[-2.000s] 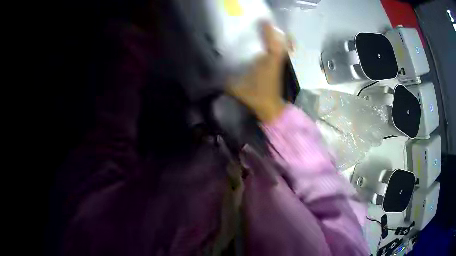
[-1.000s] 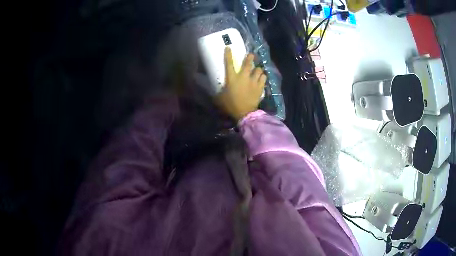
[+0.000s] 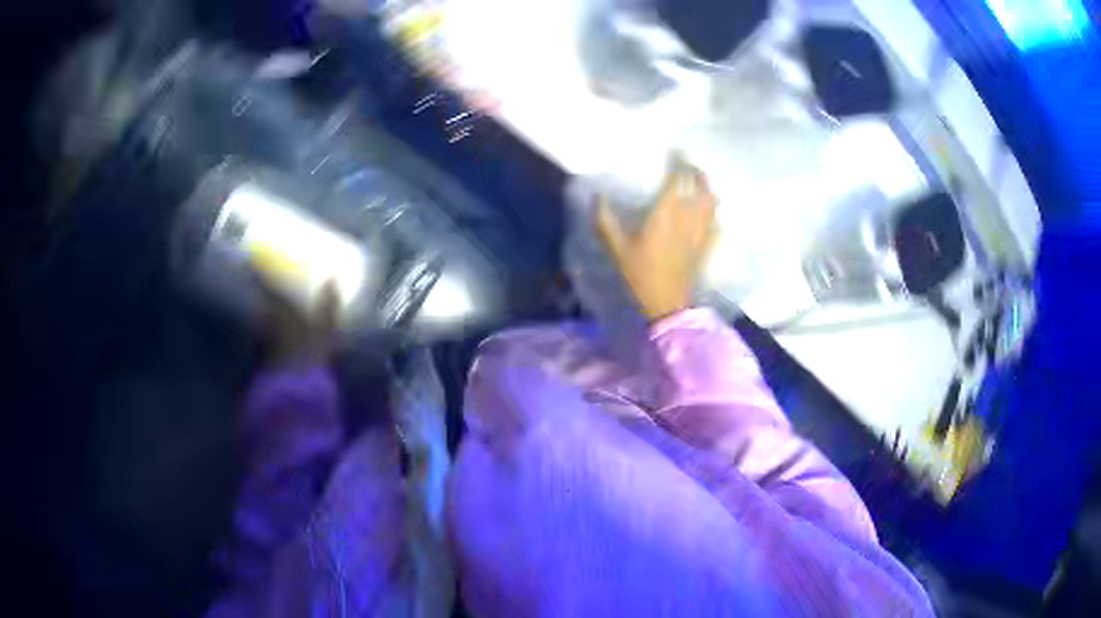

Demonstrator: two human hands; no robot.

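The frame is heavily blurred. A white projector-like unit (image 3: 332,256) with a yellow label lies at the left, in what looks like a film-lined crate. My left hand (image 3: 302,316), dim and blurred, is at its lower edge; its grip cannot be told. My right hand (image 3: 666,239) is over the table's near edge, thumb and fingers spread, at a translucent plastic bag (image 3: 594,248). Whether the fingers hold the bag is too blurred to tell.
More units with dark end panels (image 3: 927,242) stand along the far side of the white table (image 3: 875,362). Small blurred yellow and dark items (image 3: 960,453) lie at the table's right end. A blue surface (image 3: 1069,302) is beyond.
The view has swung towards the table. My right hand has left the white unit and moved right to the bag. My left hand has come into view at the unit.
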